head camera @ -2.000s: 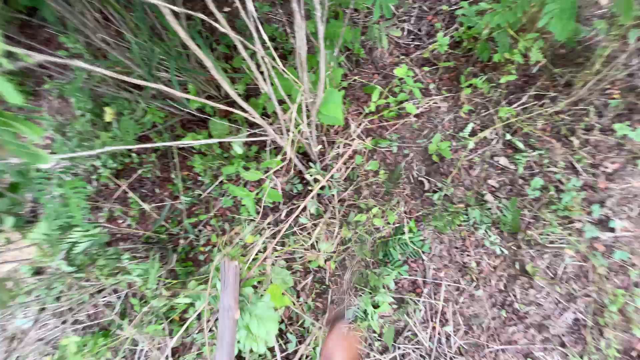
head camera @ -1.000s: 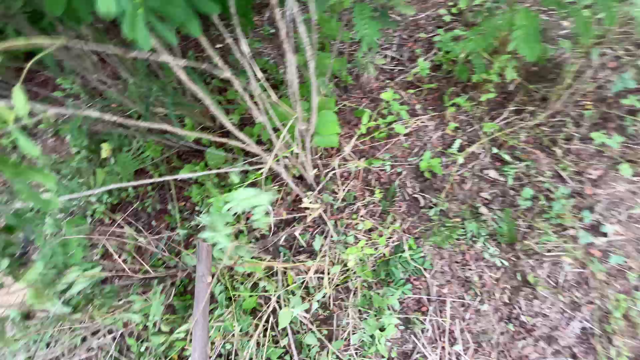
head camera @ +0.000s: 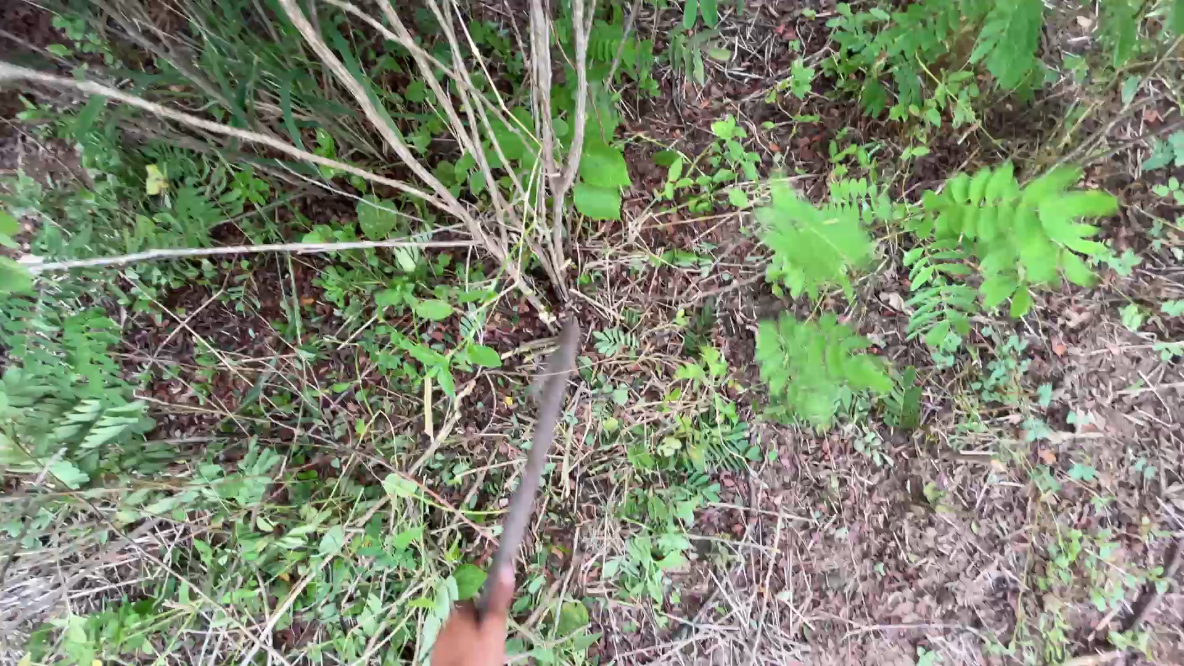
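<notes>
My right hand (head camera: 472, 634) is at the bottom edge, left of the middle, and only partly in view. It is closed around the lower end of a long, narrow, grey-brown tool (head camera: 536, 444); blur leaves unclear whether this is a blade or a stick. The tool slants up and slightly right, and its far end meets or overlaps the base of a many-stemmed shrub (head camera: 555, 287). Bare, pale brown stems fan up and left from that base. Broad green leaves (head camera: 599, 183) hang just right of the stems. My left hand is out of view.
A long thin branch (head camera: 250, 250) runs left from the shrub, low over green undergrowth (head camera: 65, 398). Blurred feathery leaves (head camera: 819, 361) stand at the right. Leaf litter and dry stalks (head camera: 860, 555) cover the ground at lower right, with more foliage (head camera: 999, 46) at the upper right.
A wooden stick end at lower left in both earlier frames no longer shows there. My right hand, absent one second ago, is in view with the tool at the shrub's base.
</notes>
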